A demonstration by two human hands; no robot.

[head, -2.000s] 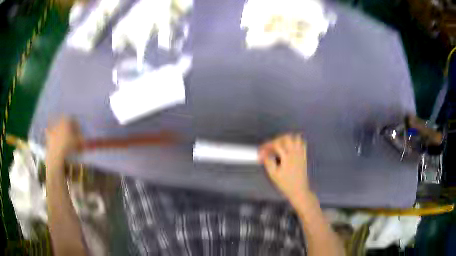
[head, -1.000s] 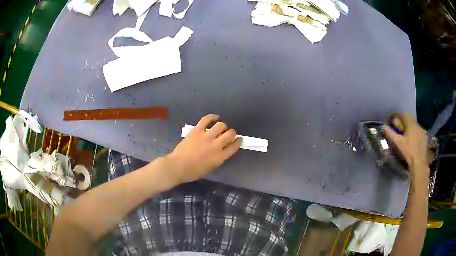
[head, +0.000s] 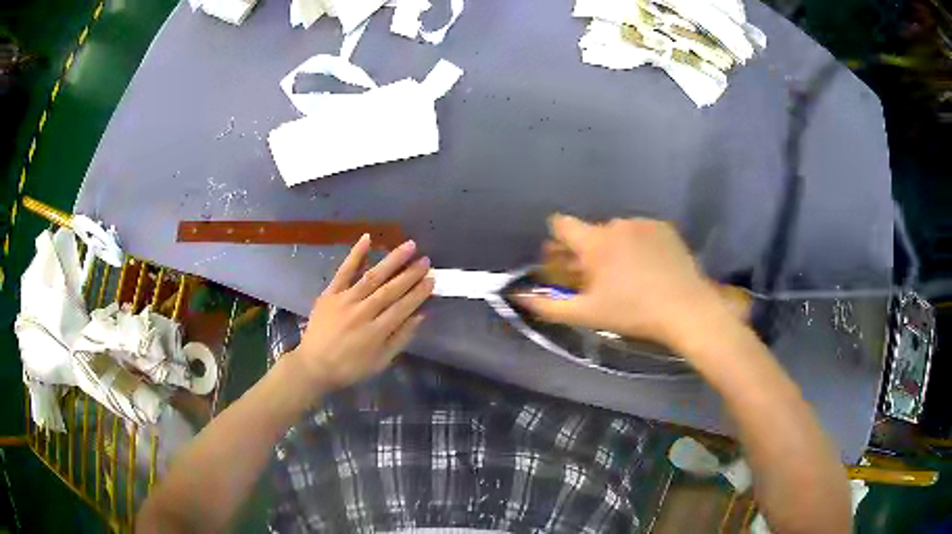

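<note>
A narrow folded white fabric strip (head: 465,283) lies on the grey-purple ironing table near its front edge. My left hand (head: 371,302) lies flat over the strip's left end, fingers a little spread. My right hand (head: 616,276) is closed round the handle of the steam iron (head: 595,349), slightly blurred. The iron's pointed front is at the strip's right part, and the hand hides much of the iron. The red-brown template (head: 282,232) lies on the table left of and beyond the strip, its right end close to my left fingertips.
White unfolded pieces (head: 355,132) with looped strips lie at the far left. Bundles with tan patches (head: 668,42) lie at the far side. The metal iron rest (head: 911,358) is at the right edge. A yellow basket cart (head: 99,459) with crumpled white fabric stands at the left.
My right hand has brought the iron left from the table's right side to the strip. My left hand has shifted to the strip's left end and flattened. The view has shifted slightly.
</note>
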